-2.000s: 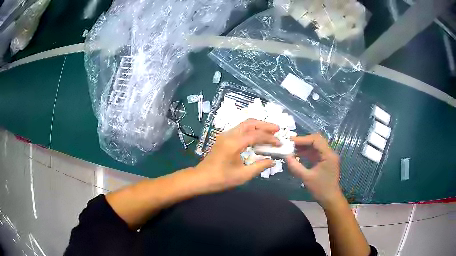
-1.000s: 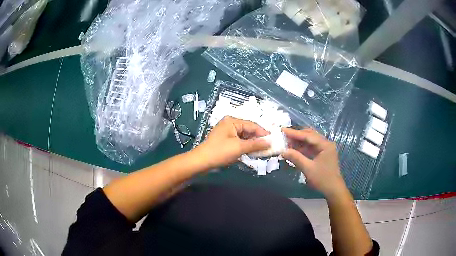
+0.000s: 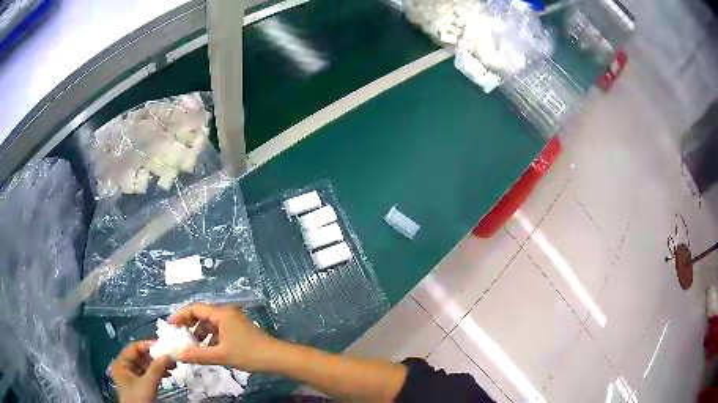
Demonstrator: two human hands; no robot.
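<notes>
At the lower left, my left hand [image 3: 140,371] and my right hand [image 3: 224,337] hold a white plastic piece [image 3: 172,340] between their fingertips. Its outline merges with the loose heap of small white parts [image 3: 211,381] just below and behind it, so its exact shape cannot be told. My left hand is partly cut off by the bottom edge. Several white units [image 3: 323,234] lie in a short column on a clear ribbed tray [image 3: 315,303], beyond my right hand.
A clear bag of cream parts [image 3: 161,149] with a white label [image 3: 183,270] lies above my hands. A large clear bag [image 3: 35,275] is at the left edge. A loose clear piece [image 3: 402,223] lies right of the tray. More bagged parts [image 3: 492,35] and clear trays [image 3: 547,98] are farther along.
The view has swung to the right, so hands and heap now show at the lower left and the bench's far right part has come into view. Both hands still hold a white piece.
</notes>
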